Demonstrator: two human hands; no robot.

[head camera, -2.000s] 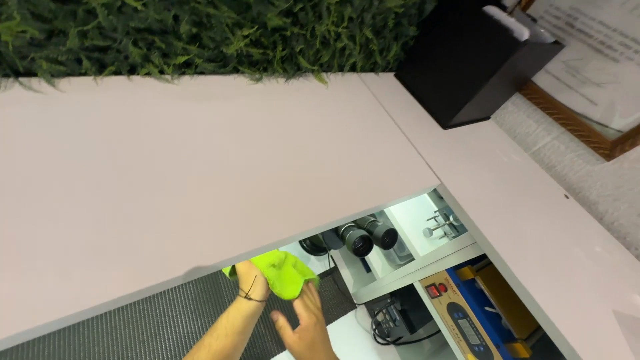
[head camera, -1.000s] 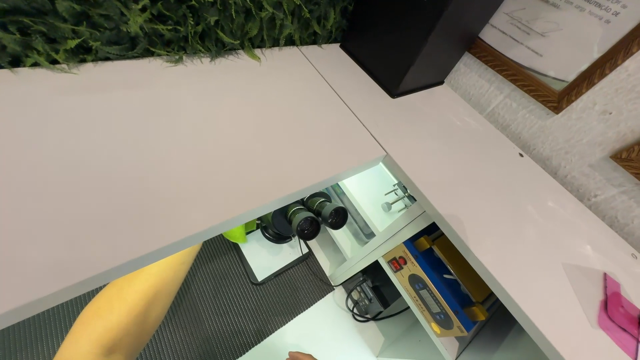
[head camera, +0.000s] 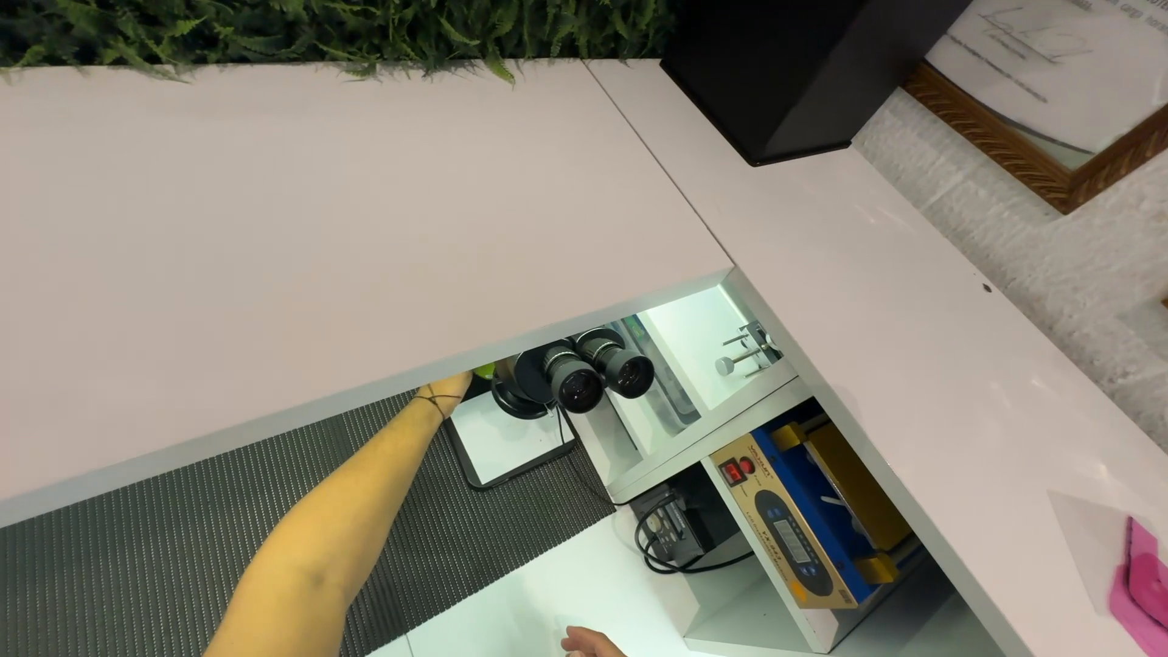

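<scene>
My left hand [head camera: 456, 387] reaches under the overhanging white counter, beside the left side of a stereo microscope [head camera: 575, 370]; its fingers are hidden by the counter edge. A bit of bright green cloth [head camera: 484, 371] shows just past the hand, touching or near it. The microscope has two black eyepieces and a base with a white plate [head camera: 513, 438], standing on a dark ribbed mat [head camera: 456, 511]. Of my right hand [head camera: 591, 642] only some fingers show at the bottom edge, over the white work surface, with nothing visible in them.
The white counter [head camera: 365, 228] overhangs the mat. Right of the microscope are shelf compartments with a metal clamp [head camera: 750, 351], a black device with a cable [head camera: 680, 525] and a blue and yellow machine [head camera: 794, 529]. A black box [head camera: 776, 82] and a pink object [head camera: 1141, 584] lie on the counter.
Two seconds ago both hands were together at the green cloth. Now they are apart: the left is beside the microscope, the right at the bottom edge. The cloth is mostly out of sight.
</scene>
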